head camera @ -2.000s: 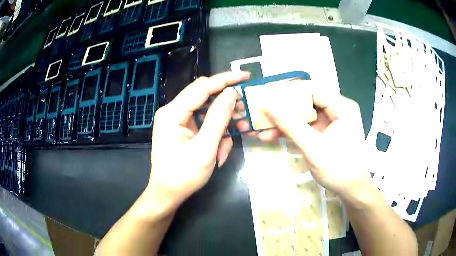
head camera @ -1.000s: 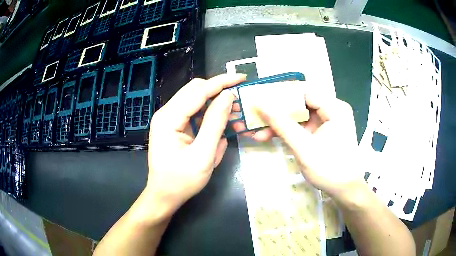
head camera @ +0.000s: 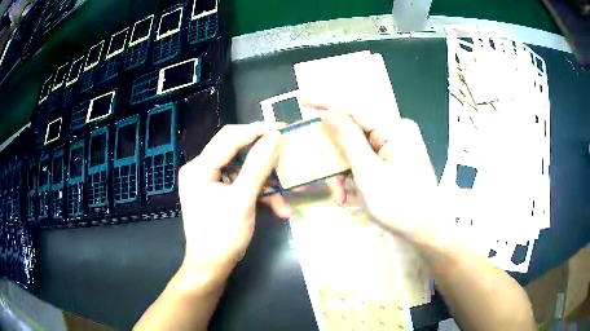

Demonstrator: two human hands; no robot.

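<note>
A blue phone front housing (head camera: 301,125) is held between both hands above the worktop, mostly hidden by fingers. A pale rectangular screen adhesive (head camera: 304,158) lies over its window. My left hand (head camera: 223,187) grips the keypad end, thumb on top. My right hand (head camera: 388,174) holds the other end, its thumb or fingers over the upper right part of the adhesive. Whether the adhesive is stuck down cannot be told. Below the hands lies a long adhesive sheet (head camera: 362,313), cream with a faint pattern, partly washed out by glare.
A black blister tray (head camera: 200,129) at left holds rows of blue housings, several with pale window frames. Spent white sheets (head camera: 498,168) with tan scraps (head camera: 471,97) lie at right. A white sheet (head camera: 349,81) lies behind the hands. A pale metal rail (head camera: 310,33) crosses the back.
My right hand has moved left over the adhesive and covers the housing's right end. The view has shifted, so the tray and sheets appear lower and farther left.
</note>
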